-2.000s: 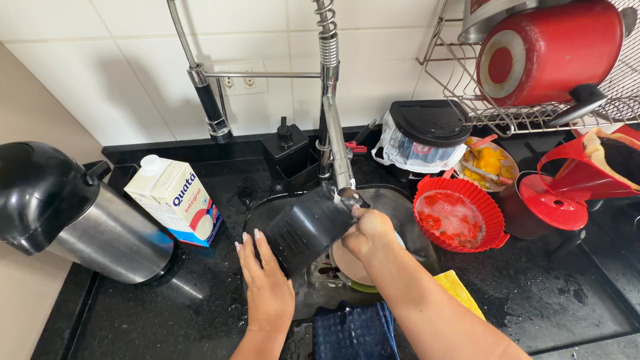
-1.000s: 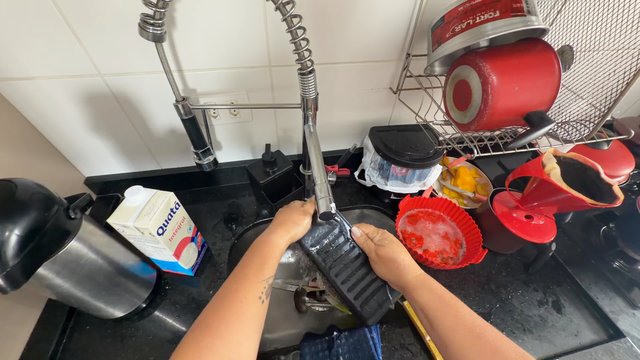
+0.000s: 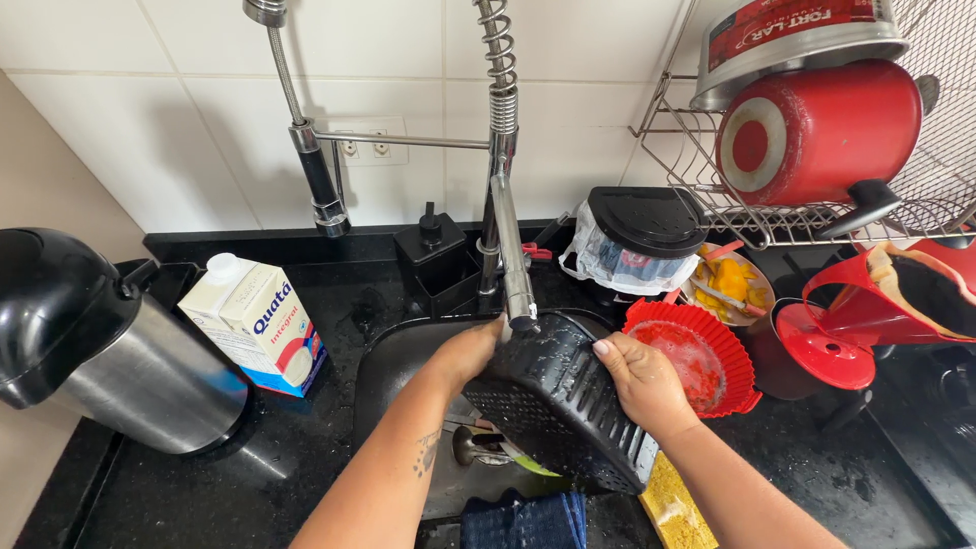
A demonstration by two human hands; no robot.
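A wet black slotted basket, like an air fryer's (image 3: 560, 404), is tilted over the sink (image 3: 396, 366), right below the faucet spout (image 3: 520, 297). My left hand (image 3: 473, 351) grips its far left side, the fingertips partly hidden behind it. My right hand (image 3: 648, 381) holds its right rim, thumb on the ribbed wall. Beneath the basket, cutlery (image 3: 476, 446) and a green-edged item (image 3: 534, 463) lie in the sink. A dark blue cloth (image 3: 526, 522) hangs at the sink's front edge, and a yellow sponge (image 3: 675, 507) with foam on it lies to the right.
A steel thermos (image 3: 168, 374) and a milk carton (image 3: 259, 324) stand left. Behind the sink is a black soap dispenser (image 3: 432, 248). On the right are a lidded bin (image 3: 644, 229), a red silicone mold (image 3: 690, 358), a fruit-scrap bowl (image 3: 728, 286), a red coffee filter holder (image 3: 877, 305) and a dish rack (image 3: 686, 152).
Both hands have turned the basket under the spout; its perforated base now faces my left side. Earlier, my left hand lay spread against its side; now it grips the far side.
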